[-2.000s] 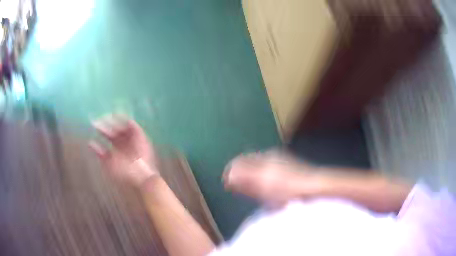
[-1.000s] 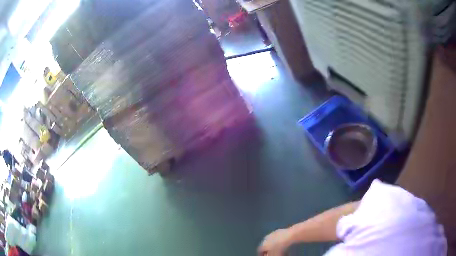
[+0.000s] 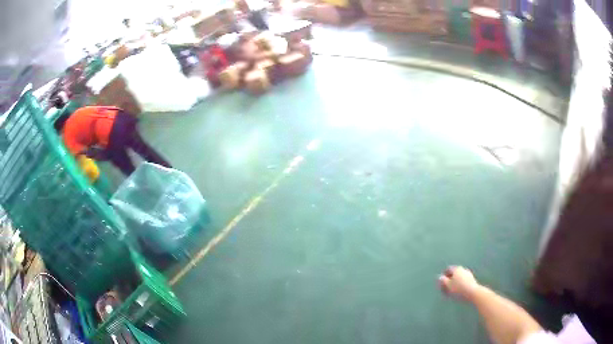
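My right hand (image 3: pixel 459 282) is at the lower right, small and slightly blurred, with its fingers curled and nothing visible in it. It hangs over the green floor, away from any object. My left hand is out of the picture. At the left, slatted green crates (image 3: pixel 64 201) stand in a tall stack. A lower green crate (image 3: pixel 144 306) in front of it holds a round brownish part (image 3: pixel 107 304). A clear plastic bag (image 3: pixel 161 198) drapes over another green crate beside the stack.
A person in an orange top (image 3: pixel 94 127) bends behind the crates. Cartons (image 3: pixel 259 70) and a white heap (image 3: pixel 158 77) lie at the back left. A red stool (image 3: pixel 489 33) stands at the back right. A dark brown surface (image 3: pixel 578 235) borders the right. A yellow line (image 3: pixel 249 207) crosses the floor.
The view has swung away from the tall wrapped stack and blue crate to the green crates and floor. My right hand now shows higher and farther right. My left hand, visible earliest, is gone.
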